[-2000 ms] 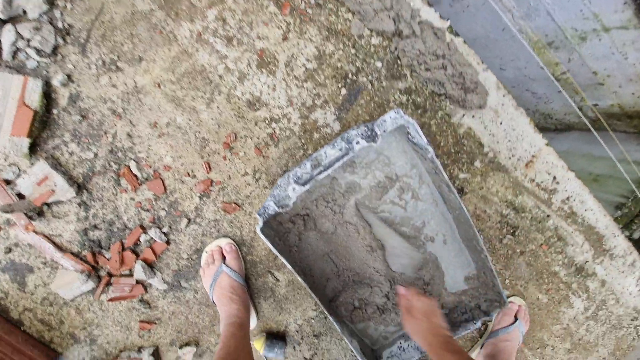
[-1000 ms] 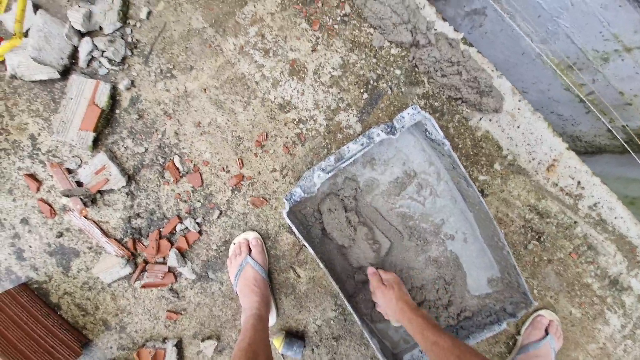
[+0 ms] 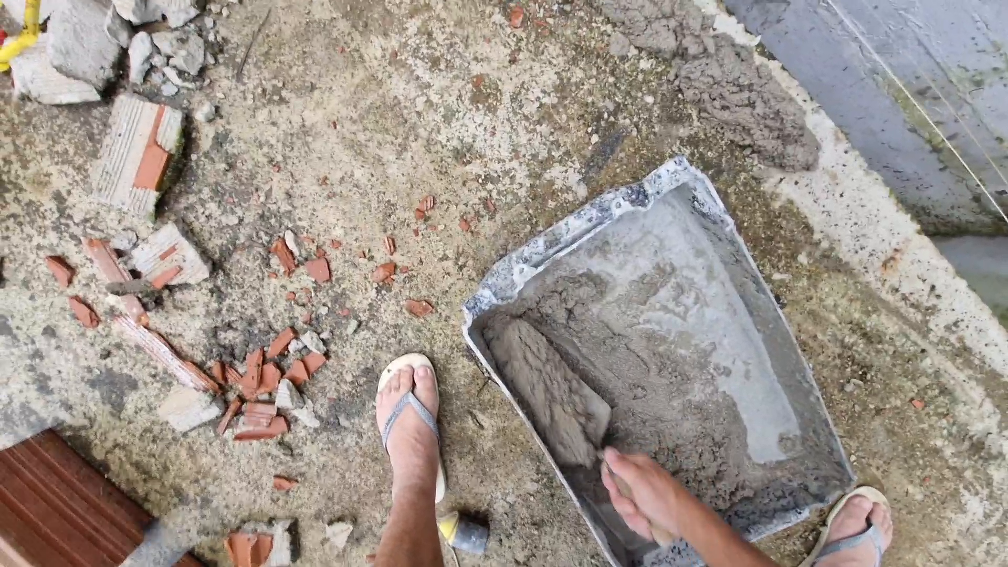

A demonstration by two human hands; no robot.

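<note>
My right hand is closed around the handle of a mortar-coated trowel inside a rectangular mixing tub. The blade lies toward the tub's left wall, with a heap of wet grey mortar on and around it; where blade ends and heap begins is hard to tell. Thinner mortar and a pale wet film cover the tub's right part. My left hand is out of view.
My sandalled feet stand either side of the tub. Broken brick pieces, concrete rubble and a ribbed clay block lie left. A yellow-and-grey object is near my foot. Spread mortar runs along the concrete ledge.
The trowel and my right hand have moved toward the tub's left wall, and mortar is now heaped there. The blade was hardly visible two seconds ago.
</note>
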